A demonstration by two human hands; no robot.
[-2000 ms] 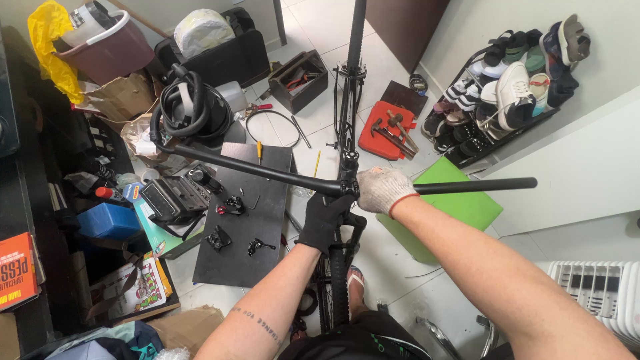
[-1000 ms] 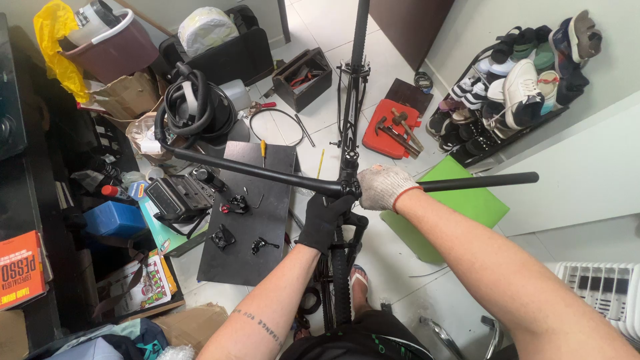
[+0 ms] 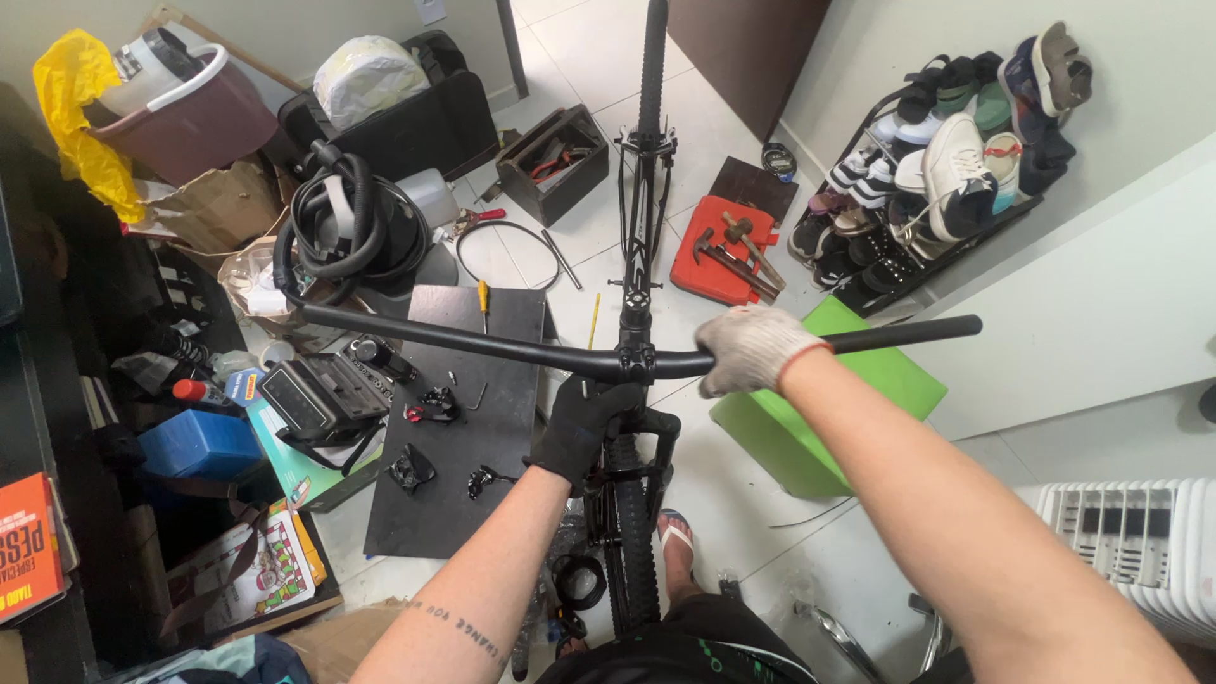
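A black bicycle handlebar (image 3: pixel 456 340) runs across the view, held in the stem (image 3: pixel 636 359) of a black bicycle. My right hand (image 3: pixel 755 351), in a pale knit glove, is closed around the bar just right of the stem. My left hand (image 3: pixel 581 427), in a black glove, is at the stem's near left side, below the bar; its fingers are partly hidden, with a small metal tip showing at them. The front tire (image 3: pixel 632 532) and fork (image 3: pixel 660 432) lie below. Brake or shifter parts (image 3: pixel 432 406) and a hex key (image 3: pixel 478 395) rest on a dark board (image 3: pixel 513 361).
A yellow-handled screwdriver (image 3: pixel 483 299) lies on the board's far edge. Beyond are an open toolbox (image 3: pixel 560 195) and a red case (image 3: pixel 708 275) with hammers on it. A green box (image 3: pixel 807 456) stands under the bar's right side; a shoe rack (image 3: pixel 912 275) is at far right.
My right hand has shifted slightly from beside the stem outward along the bar to the right. My left hand remains near the stem.
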